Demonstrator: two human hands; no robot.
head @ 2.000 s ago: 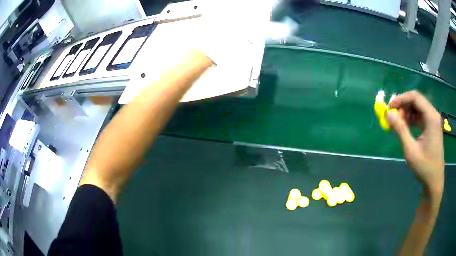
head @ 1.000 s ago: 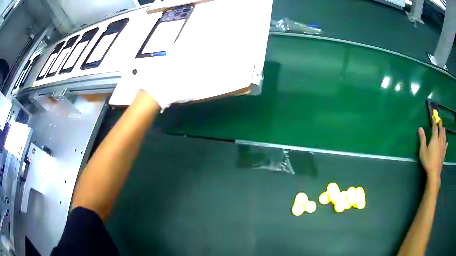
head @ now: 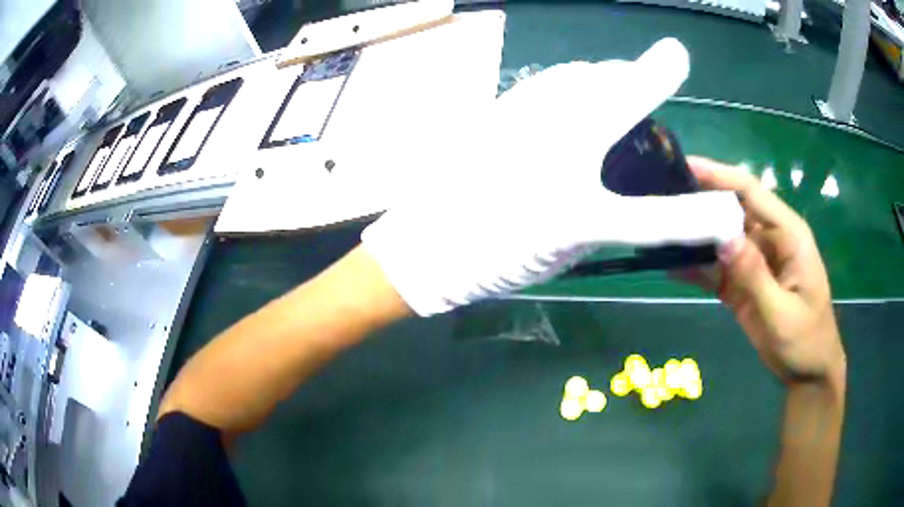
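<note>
My left hand (head: 535, 178), in a white knit glove, grips a black phone frame (head: 649, 163) above the green belt. The frame is tilted and mostly hidden by the glove. My bare right hand (head: 783, 267) holds the frame's right end, its thumb and fingers touching it. Several yellow three-lobed pieces (head: 659, 380) lie in a small pile on the dark-green bench, and a single yellow piece (head: 581, 398) lies just left of them. Whether a yellow piece is on the held frame cannot be seen.
The white board (head: 416, 99) at upper left carries one black frame (head: 309, 99). More frames (head: 201, 124) lie on white boards farther left. The glossy green belt (head: 734, 129) runs behind my hands. A clear film patch (head: 530, 325) is at its near edge. Metal machinery (head: 119, 337) stands at left.
My left hand has moved right from the board with a black frame. My right hand has left the frame on the belt at far right and come back to hold this one.
</note>
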